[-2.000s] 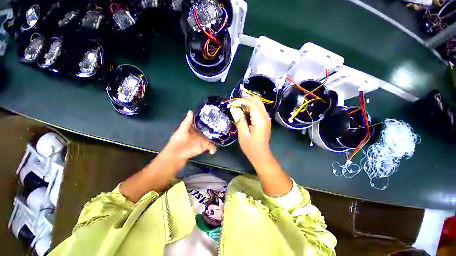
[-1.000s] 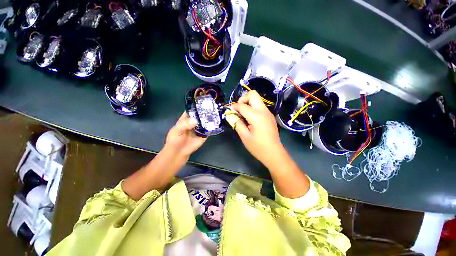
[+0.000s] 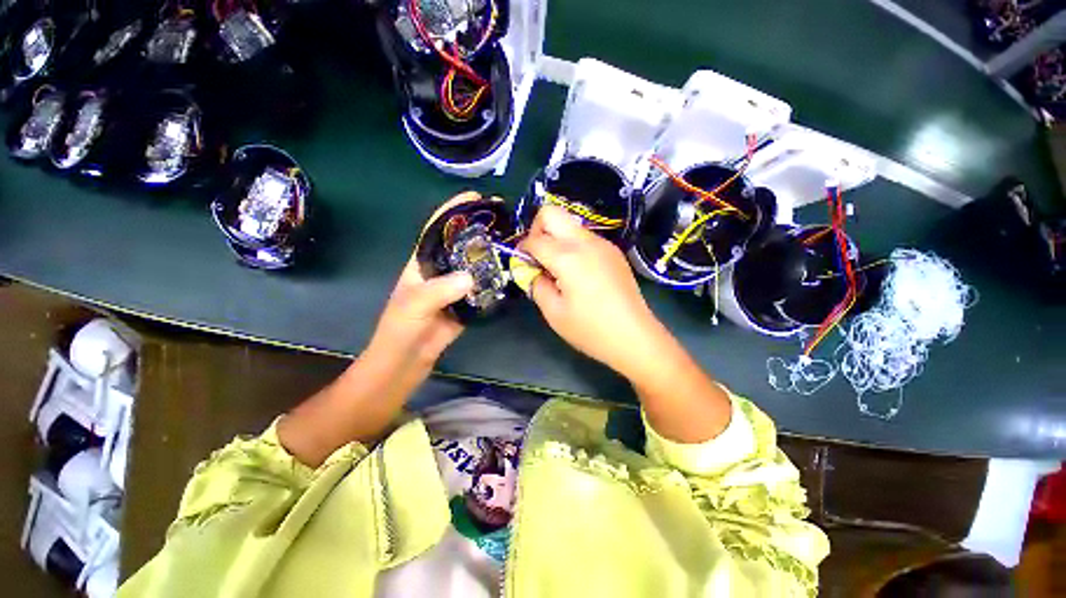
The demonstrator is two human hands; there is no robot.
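My left hand [image 3: 423,300] holds a black camera head [image 3: 438,240], its open face up, with the thumb at the silvery circuit board [image 3: 477,266]. My right hand [image 3: 575,275] is at the board's right side, its fingertips pinching something thin and pale, too small to name; it looks like a wire end. A yellow covering is on one right fingertip. Just behind the right hand stands a white camera base housing [image 3: 599,113] with a round black cavity and yellow and red wires.
Two more open housings [image 3: 734,108] with loose wires stand to the right, beside a tangle of clear loops [image 3: 922,301]. A joined assembly [image 3: 457,125] stands behind. Black head units [image 3: 263,208] cluster at left. White-and-black units [image 3: 84,403] are below the bench's left edge.
The head in my left hand has turned and tilted, and the left thumb now lies at the board. My right hand stays close beside it. The whole view has shifted slightly.
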